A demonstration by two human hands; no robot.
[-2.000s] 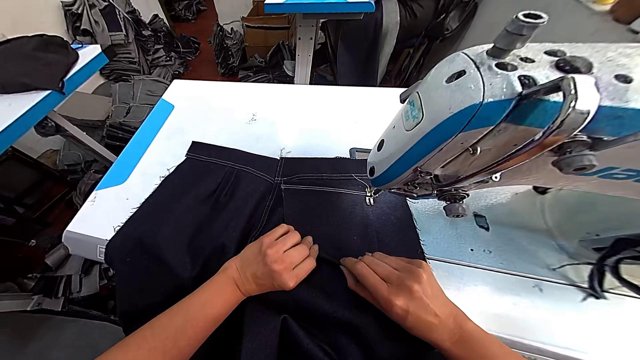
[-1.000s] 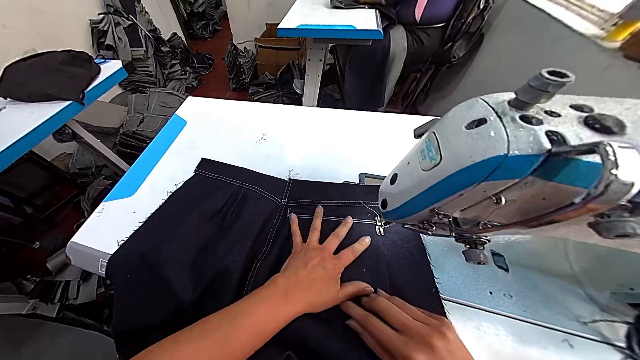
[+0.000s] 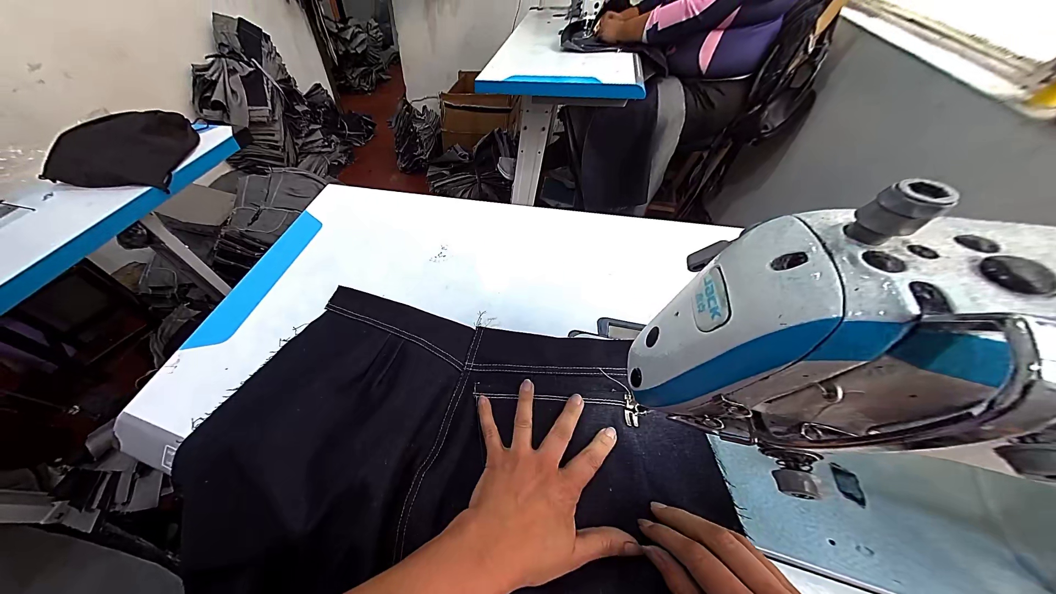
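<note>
Dark denim fabric (image 3: 322,437) with white double topstitching lies across the white sewing table (image 3: 396,239). Flat on it, fingers spread, rests my left hand (image 3: 536,495), its fingertips at the stitched line of a patch. My right hand (image 3: 709,549) lies on the fabric at the bottom, fingers together and partly cut off by the frame edge; its fingertips are by my left thumb. The Jack sewing machine's head (image 3: 742,322) stands at the right, with its presser foot (image 3: 631,410) at the patch's upper stitching. Thread runs down near the foot.
At the left, a black cloth item (image 3: 120,148) lies on another table (image 3: 124,219). Piles of grey garments (image 3: 272,198) and a cardboard box (image 3: 474,115) stand on the floor behind. A person (image 3: 718,41) sits at a further sewing table (image 3: 561,85), hands on dark cloth.
My left hand has gone from bent fingers gripping the fabric to lying spread and flat, higher up on the patch. My right hand has moved lower and towards the frame's bottom edge.
</note>
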